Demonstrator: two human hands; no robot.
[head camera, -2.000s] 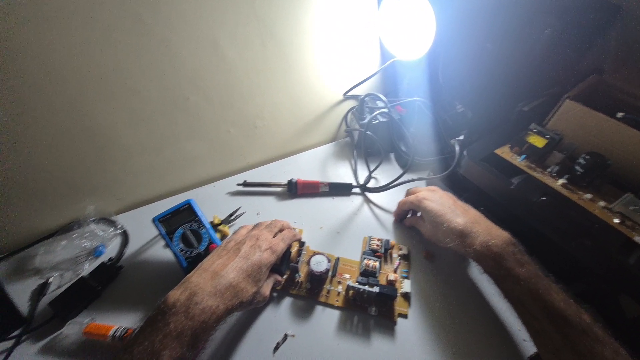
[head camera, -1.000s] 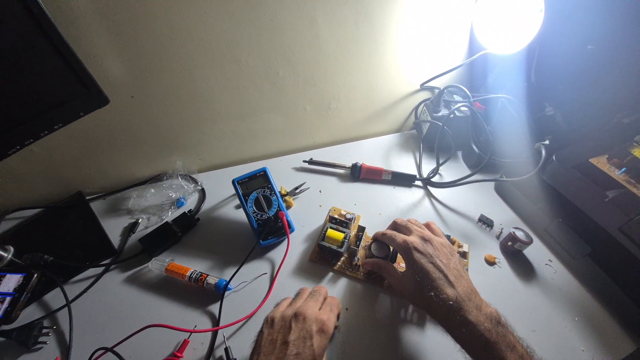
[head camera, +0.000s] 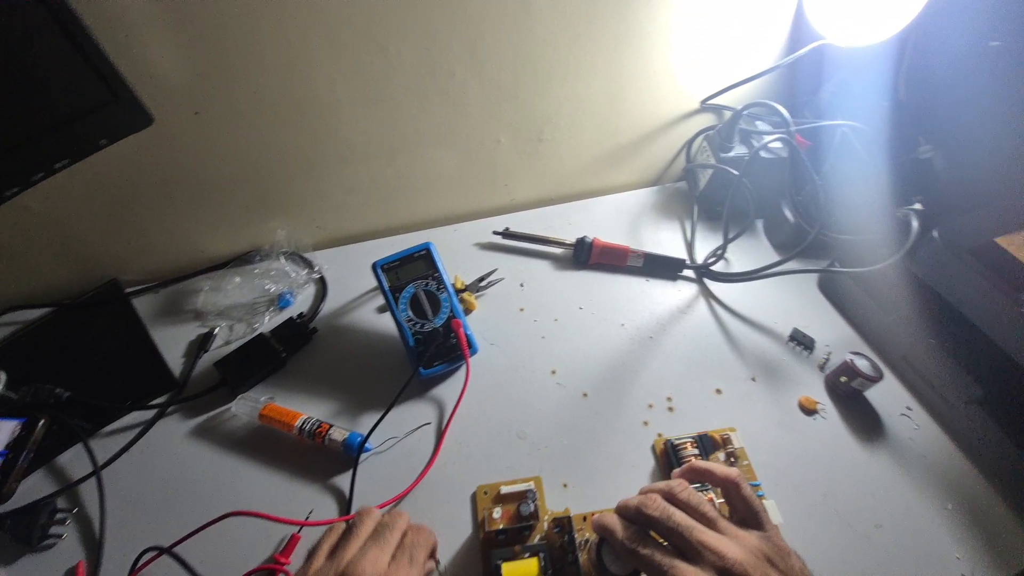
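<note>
A tan circuit board (head camera: 512, 492) with a yellow-wrapped transformer, coils and a large capacitor lies at the bottom of the view. My right hand (head camera: 696, 520) rests over it, fingers curled at the capacitor (head camera: 616, 556); whether they grip it is hidden. Left of the board, my left hand (head camera: 372, 544) is on the table with its fingers curled, beside the red probe (head camera: 286, 550); what is inside it cannot be seen. A blue digital multimeter (head camera: 424, 308) lies further back with red and black leads plugged in. Yellow-handled pliers (head camera: 474, 290) lie partly behind it.
A soldering iron (head camera: 608, 254) lies at the back, its cable by a bright lamp (head camera: 864, 16). Loose at right are a large capacitor (head camera: 854, 374), a chip (head camera: 801, 341) and an orange disc component (head camera: 810, 405). At left are a syringe (head camera: 308, 424), a plastic bag (head camera: 240, 296) and black cables.
My right hand, beside the board two seconds ago, is now over it. My left hand has left the board and lies to its left. The view has shifted.
</note>
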